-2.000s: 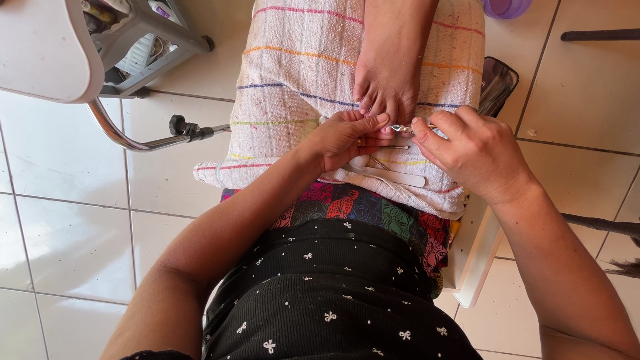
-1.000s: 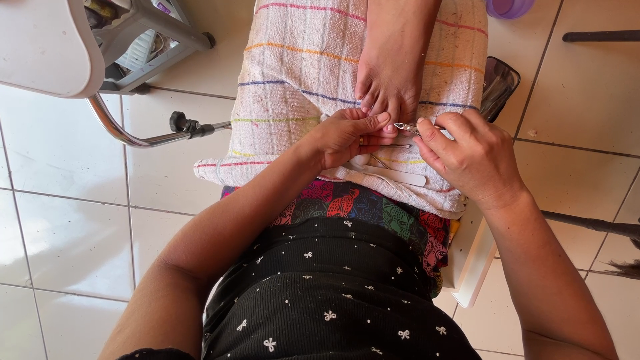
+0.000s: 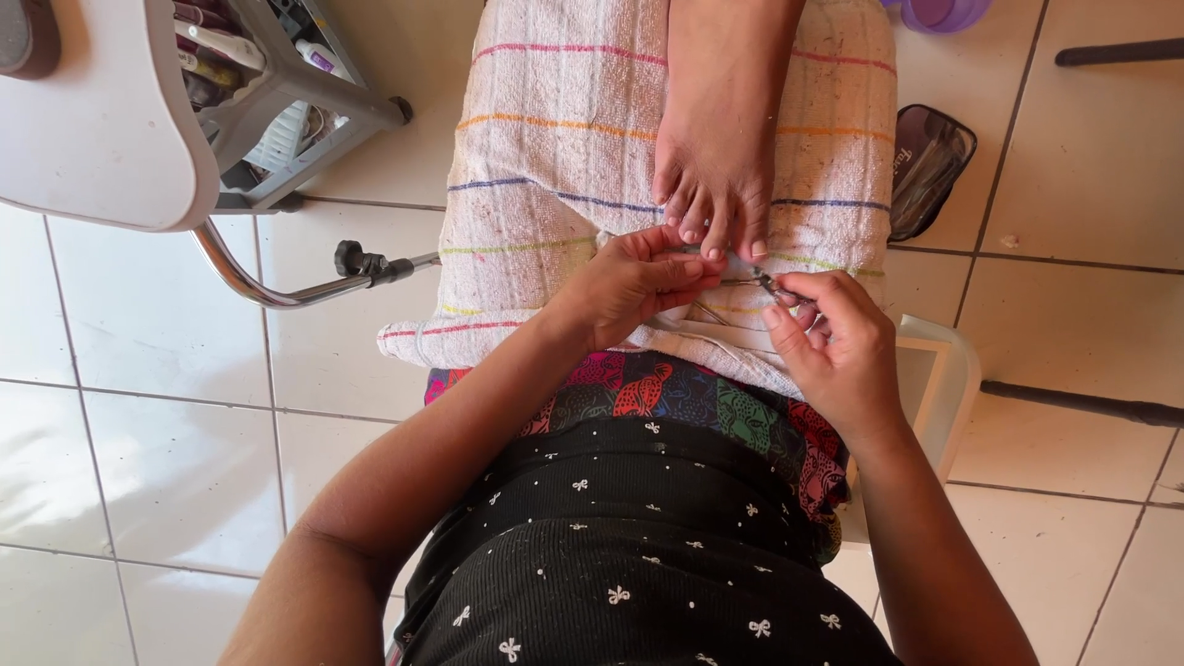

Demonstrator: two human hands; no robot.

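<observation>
Another person's bare foot [image 3: 717, 129] rests on a striped terry towel [image 3: 555, 92] spread over my lap, its toes pointing toward me. Below the smaller toes is my left hand [image 3: 638, 282], fingers bent at the toe tips; whether it grips a toe or something small cannot be told. My right hand [image 3: 832, 333] holds a metal cuticle nipper [image 3: 775, 285] between thumb and fingers, its tip close to the big toe. Thin metal tools [image 3: 712, 314] lie on the towel folds under my hands, partly hidden.
At the upper left stand a white padded rest [image 3: 102, 120] on a chrome tube [image 3: 250, 287] and a grey cart [image 3: 324, 102] with bottles. A dark zip case [image 3: 930, 171] lies right of the towel. A purple bowl [image 3: 943, 11] is at the top edge, with dark legs [image 3: 1082, 402] farther right.
My right hand has turned and lowered slightly, with the thumb and fingers farther apart around the nipper. The foot remains on the towel.
</observation>
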